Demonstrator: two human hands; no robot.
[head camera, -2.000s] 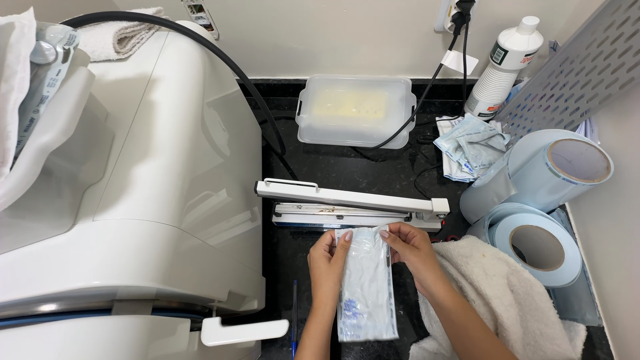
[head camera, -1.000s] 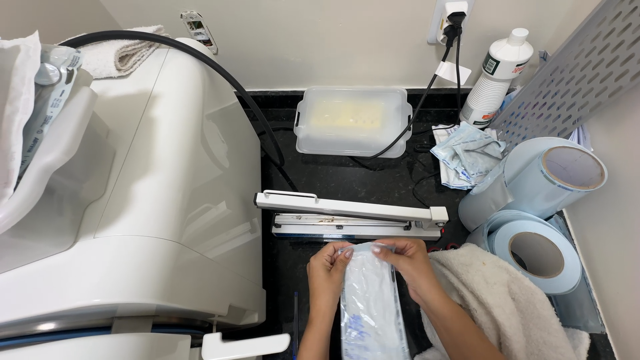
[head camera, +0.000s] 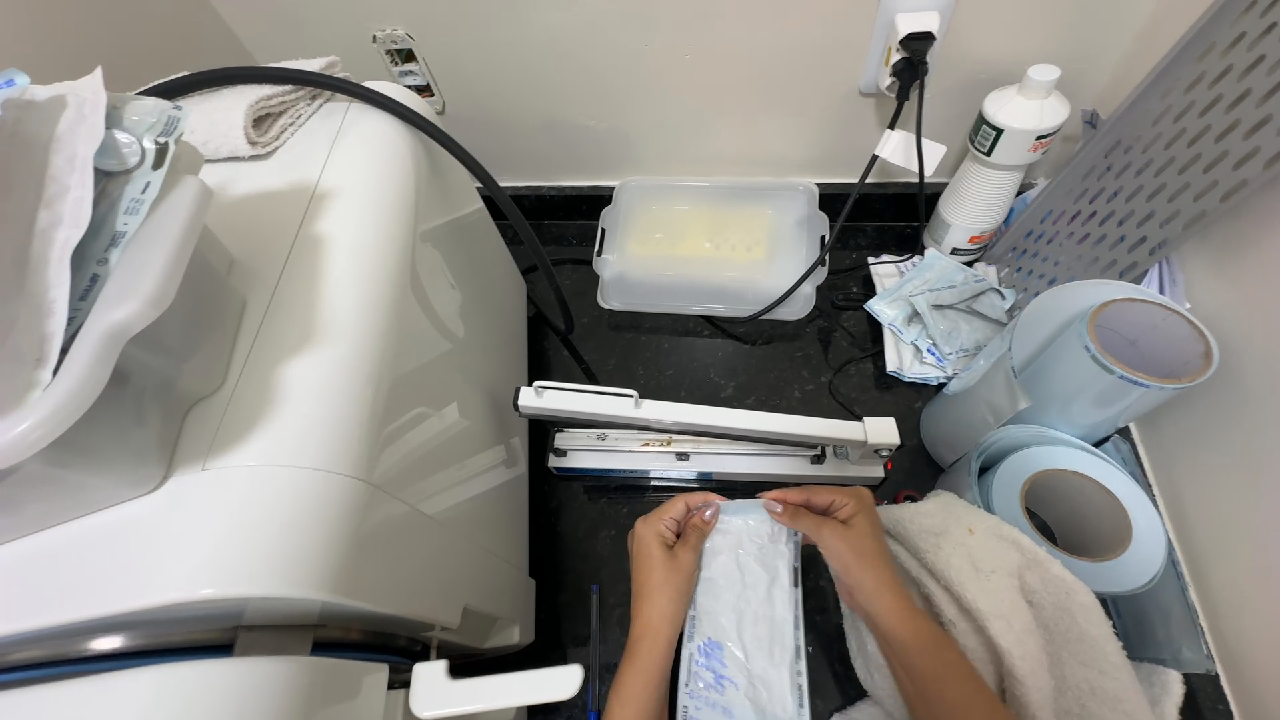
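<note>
My left hand (head camera: 675, 535) pinches the upper left corner of a sterilization pouch (head camera: 745, 610) between thumb and fingers. The upper right corner is pinched by my right hand (head camera: 825, 520). The pouch hangs lengthwise toward me, white material showing through its clear film, with blue handwriting low on it. Just beyond my hands lies a white impulse heat sealer (head camera: 700, 468), its arm (head camera: 700, 412) raised at the left end. A small red light shows at the sealer's right end. The pouch's top edge is apart from the sealer.
A large white machine, seemingly an autoclave (head camera: 400, 400), fills the left. Pouch-film rolls (head camera: 1075, 515), a beige towel (head camera: 1000, 580) and small pouches (head camera: 940, 310) are at right. Behind stand a lidded plastic container (head camera: 710, 250) and a white bottle (head camera: 990, 170). A pen (head camera: 594, 650) lies near my left wrist.
Both hands still hold the pouch by its top corners. They have come a little lower in the view than two seconds ago, farther from the sealer.
</note>
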